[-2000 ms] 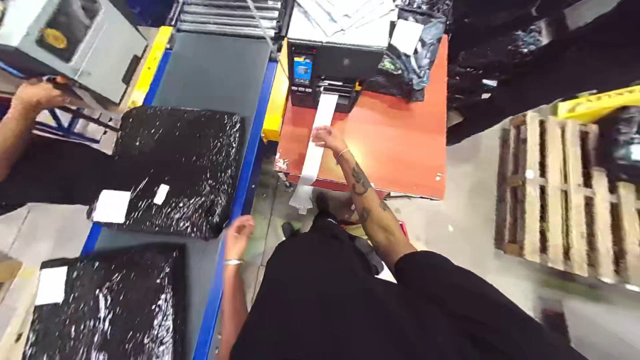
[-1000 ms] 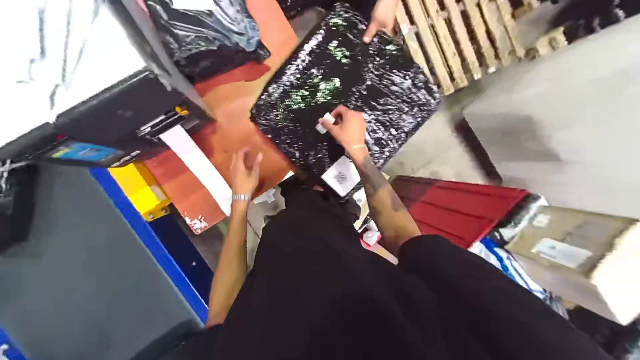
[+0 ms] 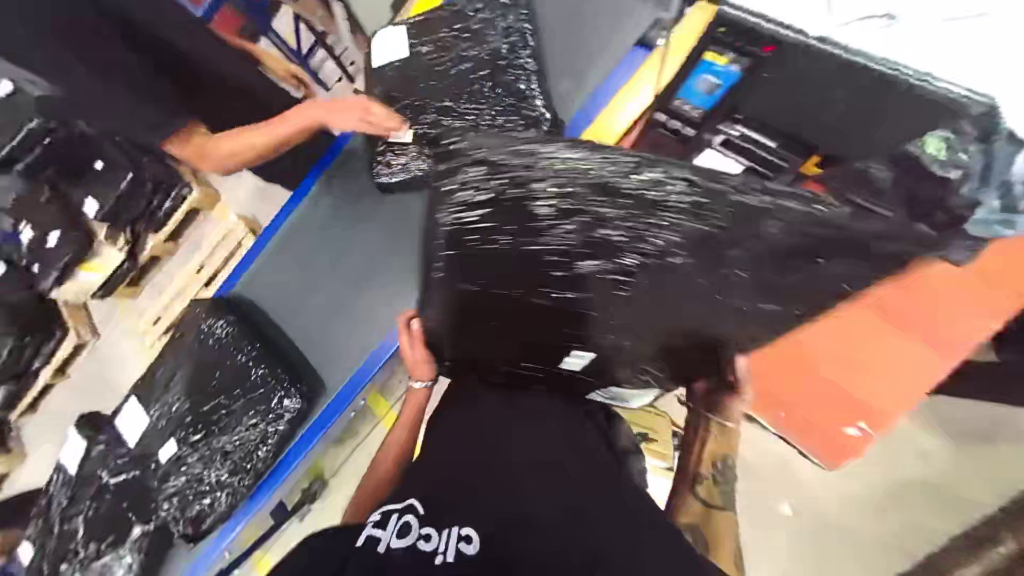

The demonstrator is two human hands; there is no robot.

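Observation:
A large package wrapped in black plastic film [image 3: 560, 248] spans the middle of the view, held up in front of my body. My left hand [image 3: 418, 350] grips its lower left edge, with a bracelet at the wrist. On the lower right side my right hand [image 3: 724, 384] holds it too, blurred and partly hidden by the package. A small white label [image 3: 577, 360] is on its near side. Beyond it, another black-wrapped package [image 3: 480, 64] lies on the grey conveyor belt [image 3: 344, 248], and a co-worker's hand [image 3: 364, 116] touches a small white label there.
More wrapped packages [image 3: 224, 400] lie on the belt at the lower left. Wooden pallets [image 3: 200, 248] with dark bundles stand beyond the blue rail. A label printer [image 3: 752, 120] is at the upper right, near an orange-red tabletop [image 3: 864, 360].
My right hand, earlier holding a small label over a wrapped package, now grips a package with my left hand, which was free. The view has swung widely toward the belt.

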